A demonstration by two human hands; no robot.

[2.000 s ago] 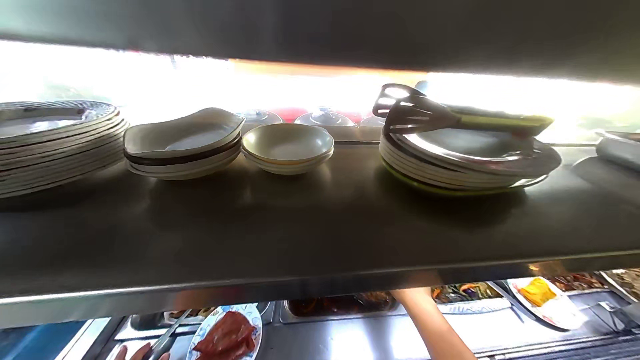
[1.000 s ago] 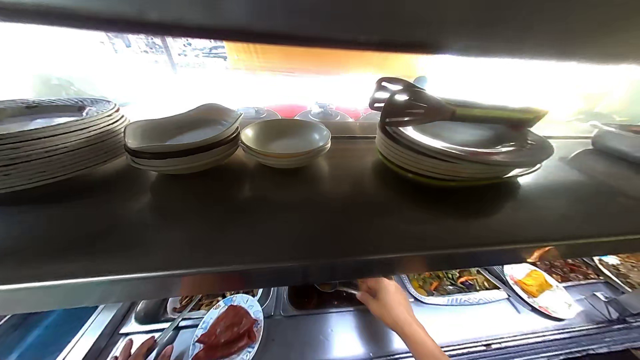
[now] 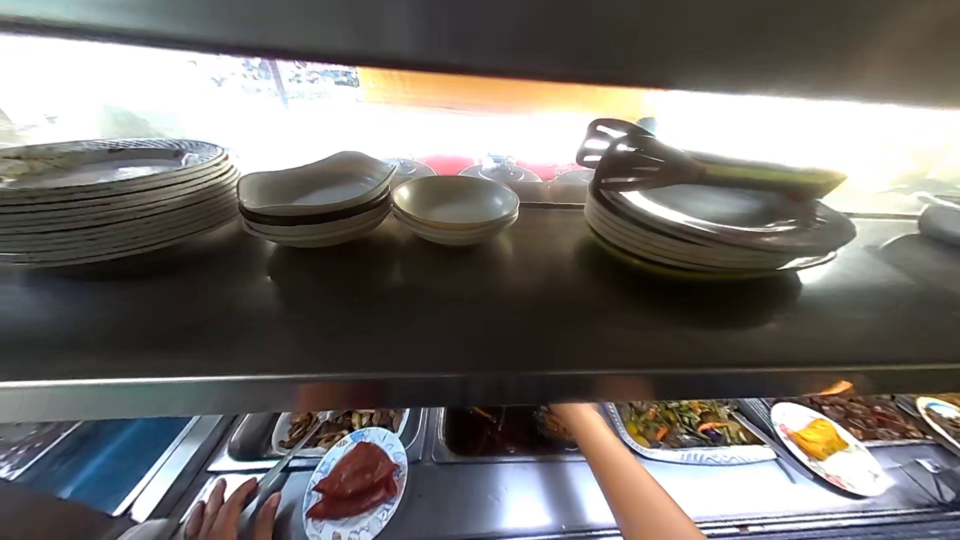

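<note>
My left hand [image 3: 232, 514] is at the lower left, its fingers beside and partly over a metal utensil [image 3: 281, 465]; its grip is unclear. Close to its right is a patterned plate [image 3: 401, 480] with reddish pieces of food [image 3: 358, 484]. My right hand [image 3: 574, 414] reaches over a metal pan of dark sauce [image 3: 491, 435]. The shelf edge hides most of its fingers, so whatever it holds is not visible. Right of that hand lies a tray of cooked vegetables [image 3: 679, 427]. Left of the pan, a dish of browned food pieces [image 3: 352, 427] sits in another metal pan.
A metal shelf [image 3: 480, 315] crosses above the food, bearing stacked plates [image 3: 112, 214], shaped dishes [image 3: 319, 187], small bowls [image 3: 455, 206], and more plates [image 3: 720, 240] with slotted utensils [image 3: 645, 161] on top. Lower right are a plate of yellow food [image 3: 821, 442] and a dish of dark meat [image 3: 870, 418].
A second ago my right hand showed at a utensil handle over the sauce pan; now its fingers are mostly behind the shelf edge. More of my left hand shows than then.
</note>
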